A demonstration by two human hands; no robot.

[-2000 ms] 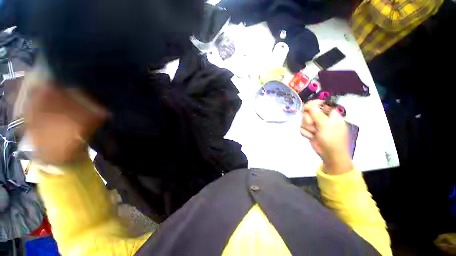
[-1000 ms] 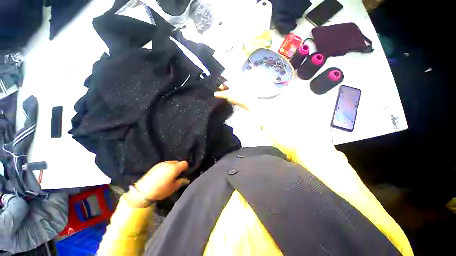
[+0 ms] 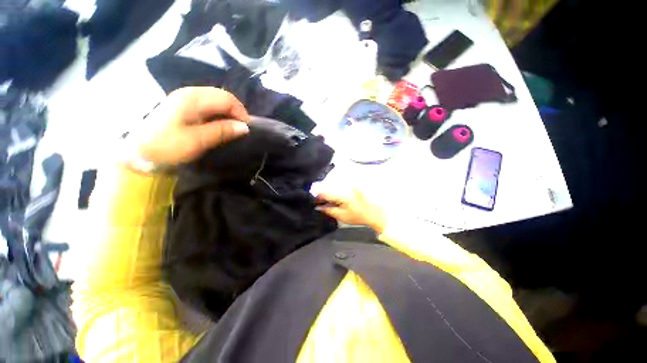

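A large dark garment is bunched on the white tabletop in front of me. My left hand is raised over its far left part and pinches a fold between thumb and fingers. My right hand is at the garment's right edge, with fingertips on the cloth; whether it holds anything else is not clear. Pale thread and a light strip show on the cloth between the hands. No needle can be made out.
A round dish of dark discs stands beyond my right hand, beside a red packet and three black thread cones. A lit smartphone, a maroon pouch and a dark phone lie at right. A dark bar lies at left.
My left hand has moved up from the garment's near edge to its far left, lifting and folding cloth over. My right hand has come slightly nearer along the right edge.
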